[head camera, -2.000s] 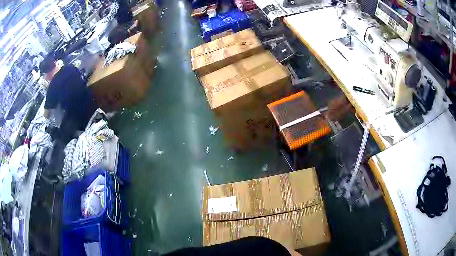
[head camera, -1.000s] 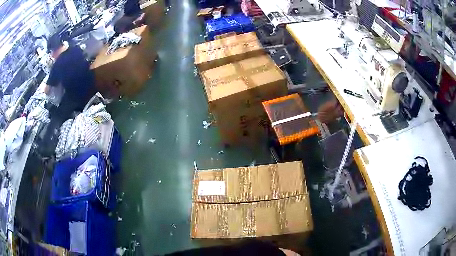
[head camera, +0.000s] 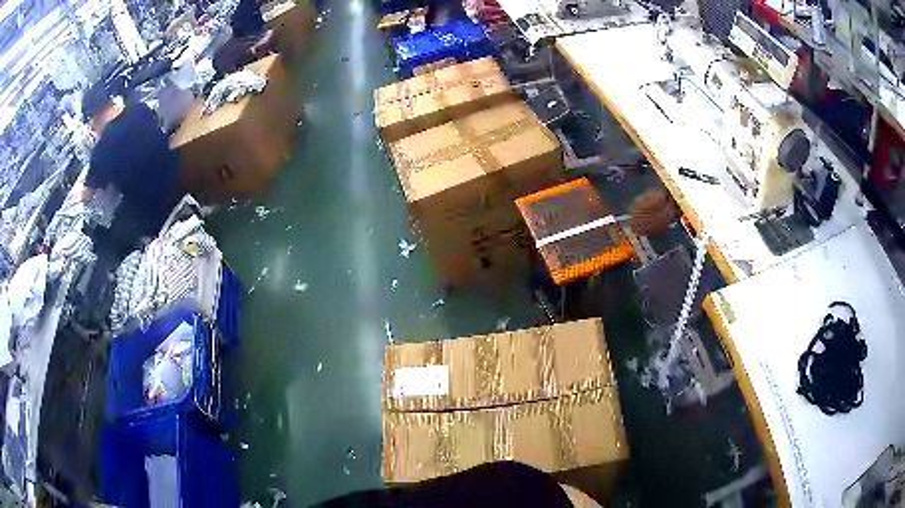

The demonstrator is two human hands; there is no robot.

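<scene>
Neither of my hands is in view. A dark sleeve or garment edge of mine (head camera: 476,488) shows at the bottom, with a sliver of skin at its right end. It overlaps the lower edge of a taped brown carton (head camera: 501,437) with a white label. On the right, a bundle of tangled black strip (head camera: 832,359) lies on the white table (head camera: 759,342) with its wooden-yellow edge. A cream-white sewing machine (head camera: 749,129) stands farther back on the table. A small dark tool, perhaps snips (head camera: 698,176), lies near it.
More cartons (head camera: 476,149) stand ahead on the green floor (head camera: 323,298), beside an orange-edged stool or crate (head camera: 574,230). Blue baskets (head camera: 149,437), one under striped fabric (head camera: 167,273), stand at left. A person in dark clothing (head camera: 134,154) is behind them. A blue crate (head camera: 444,46) is farther ahead.
Against two seconds ago, the view has shifted slightly, so the near carton, stool and black bundle sit farther left. The dark sleeve dropped lower, then rose again. The bundle stays on the table.
</scene>
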